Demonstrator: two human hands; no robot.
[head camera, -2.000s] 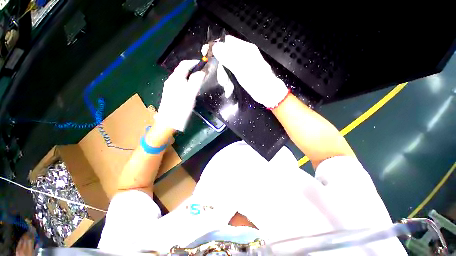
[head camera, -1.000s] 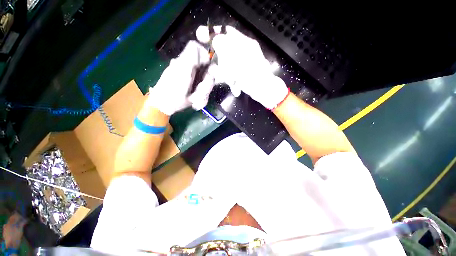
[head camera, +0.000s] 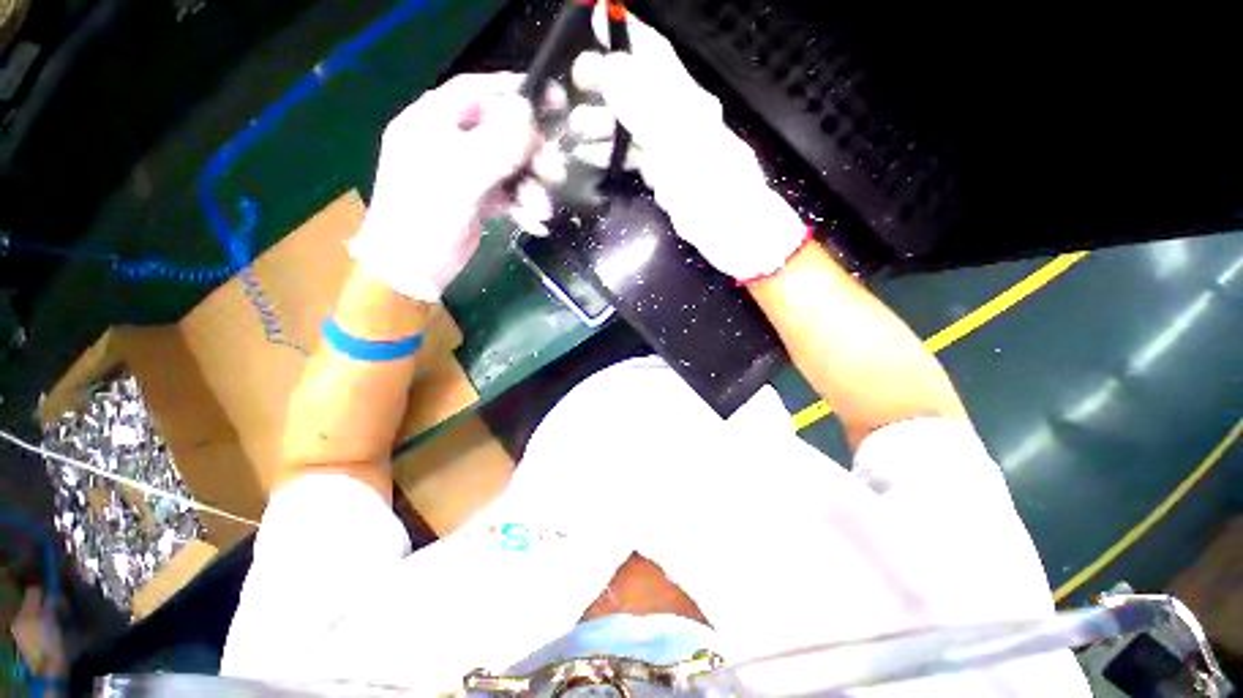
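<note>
The diagonal cutters (head camera: 620, 82) have black handles with orange-red near the top edge of the picture. My right hand (head camera: 695, 171), in a white glove with a red cuff edge, is closed around them. My left hand (head camera: 450, 177), white-gloved with a blue wrist band, is just left of the tool with fingers curled near the dark handle. What its fingers hold, if anything, is blurred and cannot be told. No circuit board can be made out between the hands. The speckled black tray (head camera: 682, 307) lies below them.
A black perforated box (head camera: 818, 123) is at upper right. A brown carton (head camera: 259, 327) with silvery metal parts (head camera: 116, 491) stands at left, near a coiled blue cord (head camera: 164, 269). A metal handle (head camera: 566, 289) is beside the tray. Part of another person's hand (head camera: 34, 627) shows at lower left.
The cutters now show clearly, with their orange-red part at the top edge. My left hand has moved left, and a gap has opened between the palms. The view has shifted slightly.
</note>
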